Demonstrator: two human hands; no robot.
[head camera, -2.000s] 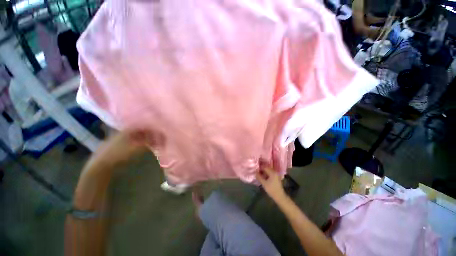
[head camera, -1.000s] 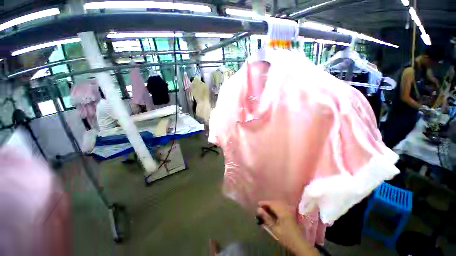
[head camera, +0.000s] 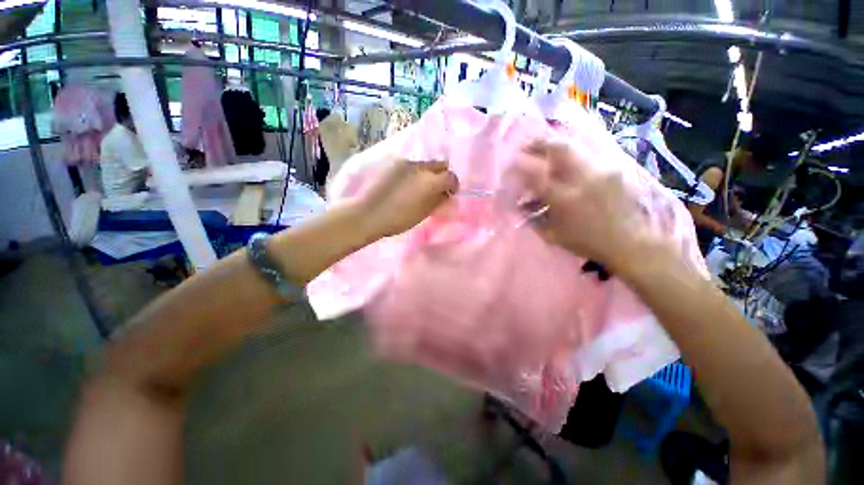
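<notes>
A shiny pink blouse (head camera: 474, 303) with white sleeve ends hangs from a white hanger (head camera: 493, 85) in front of me. My left hand (head camera: 422, 189) is closed on the blouse's neckline at its left side. My right hand (head camera: 578, 204) is at the neckline's other side, blurred. A thin metallic tool (head camera: 532, 212) shows at its fingers, and a small black charm (head camera: 595, 270) dangles below it. The neckline edge is stretched between the hands.
A dark rail (head camera: 540, 52) runs overhead with more white hangers (head camera: 580, 76) behind. A blue stool (head camera: 663, 403) stands lower right. People are at the far left and right. A white slanted post (head camera: 163, 142) and table stand at left.
The view has turned. My left hand has come into view and taken hold of the neckline. My right hand has risen from the blouse's lower part to the neckline.
</notes>
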